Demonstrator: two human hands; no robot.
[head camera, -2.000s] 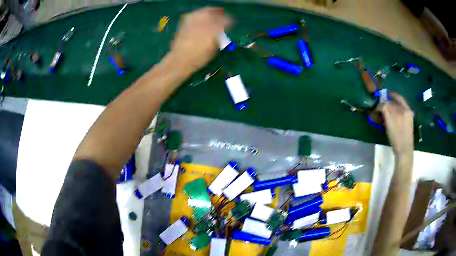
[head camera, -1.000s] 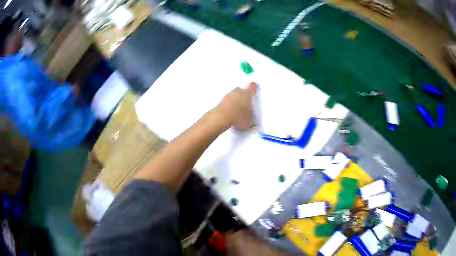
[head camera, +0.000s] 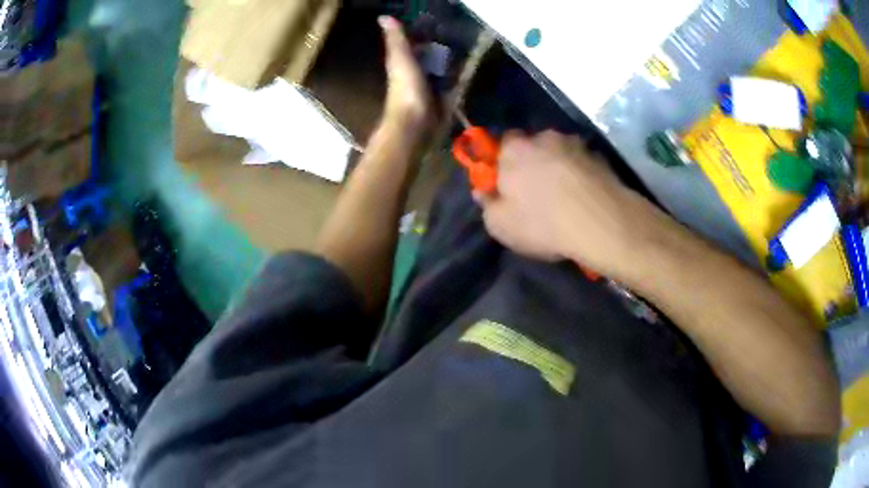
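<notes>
My right hand is closed around the orange handle of a tool, likely a soldering iron. Its thin metal shaft points up and away, near a tan frayed edge or string. My left hand is to the left of the tool, over the dark area by the open carton, with one finger or thumb pointing up. A small greyish piece shows beside it, blurred; whether the hand holds it cannot be told.
An open brown carton with crumpled white wrap is at left. A white sheet lies at top. At right, blue cells with white pads and green boards lie on the grey-yellow sheet.
The view has turned down towards the lap and carton. My left hand has moved from over the white sheet to beside the carton. The orange tool in my right hand now shows clearly.
</notes>
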